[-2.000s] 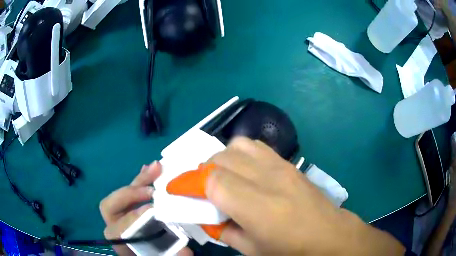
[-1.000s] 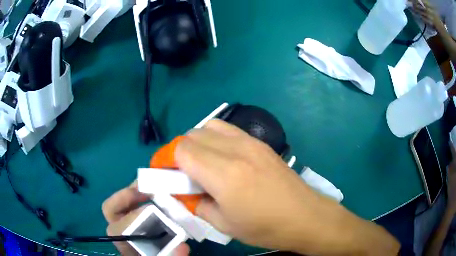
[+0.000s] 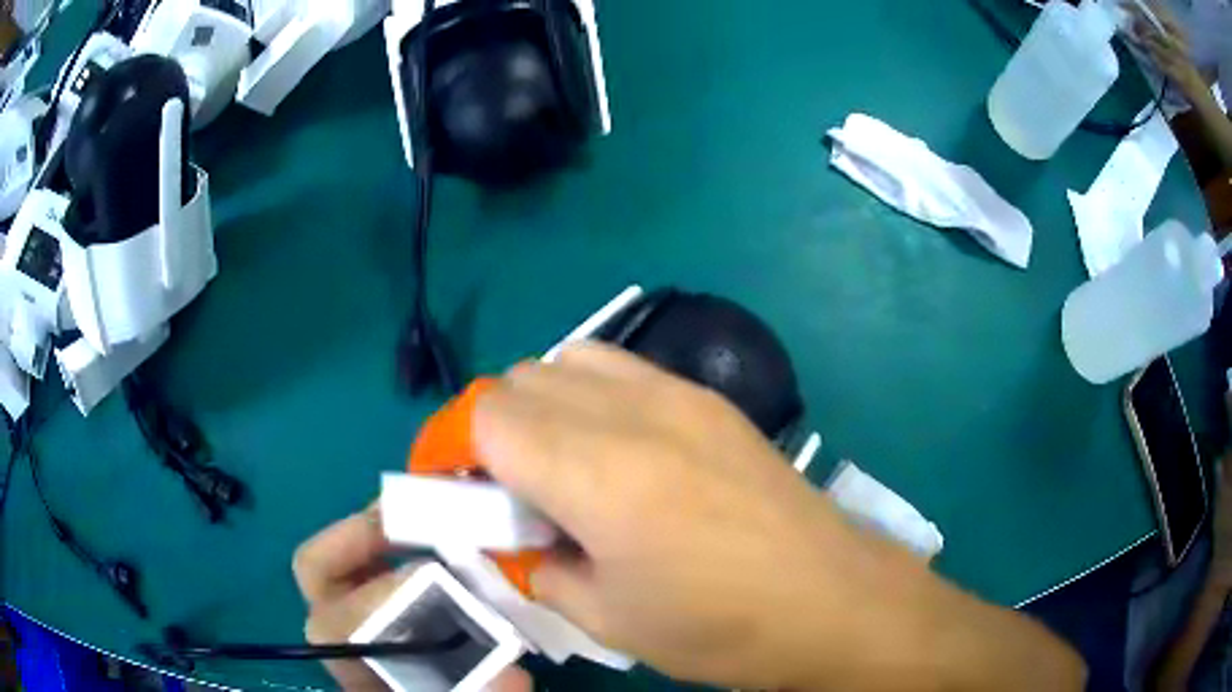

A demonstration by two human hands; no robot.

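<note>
A white security camera with a black ball (image 3: 731,354) lies in front of me, its ball end pointing away to the right. Its hollow square bracket (image 3: 430,635) faces me, with a black cable coming out to the left. My left hand (image 3: 354,588) holds the bracket end from the left; its palm is hidden. My right hand (image 3: 635,500) wears orange finger cots and pinches a white block (image 3: 453,514) against the camera body. The hand hides most of the body. The block looks like a cleaning sponge.
Another camera (image 3: 500,102) stands at the top. More cameras (image 3: 142,270) crowd the left, with black cables. A crumpled white cloth (image 3: 932,187), a white piece (image 3: 885,510), two bottles (image 3: 1142,304), a paper strip (image 3: 1124,189) and a phone (image 3: 1167,457) lie right. A person's hand (image 3: 1165,47) shows top right.
My right hand has moved left and down from the camera body's upper part to near the bracket. The white block now shows clearly between its fingers. My left hand still holds the bracket end.
</note>
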